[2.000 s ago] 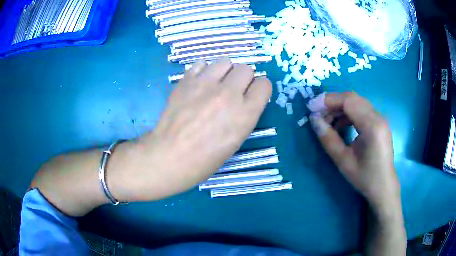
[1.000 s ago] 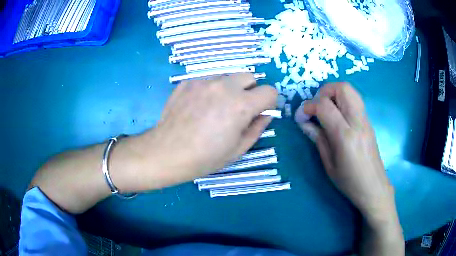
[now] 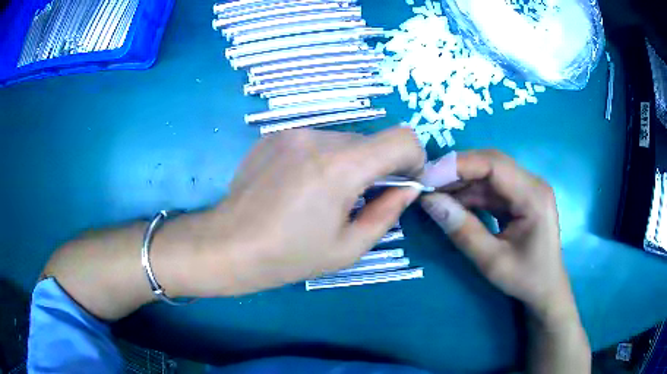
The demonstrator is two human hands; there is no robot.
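Observation:
My left hand (image 3: 314,197) holds a thin silver rod (image 3: 395,182) between thumb and fingers, its end pointing right. My right hand (image 3: 505,226), with pale coverings on thumb and fingertip, meets that rod end. Any cap between the fingertips is too small to tell. A loose heap of small white caps (image 3: 446,73) lies beyond my hands. Silver rods in a stacked row (image 3: 307,55) lie beyond my left hand. More rods (image 3: 366,277) lie nearer my body, partly hidden under my left hand.
A blue tray (image 3: 146,55) of rods is at the far left. A clear bag (image 3: 578,69) of white pieces lies behind the heap. A thin loose strip (image 3: 609,88) lies right of the bag. A black tray (image 3: 635,175) with a label stands at the right edge.
My left hand has moved slightly right and towards my body from the far rods, holding a rod. My right hand has come left, from beside the caps to the rod's end.

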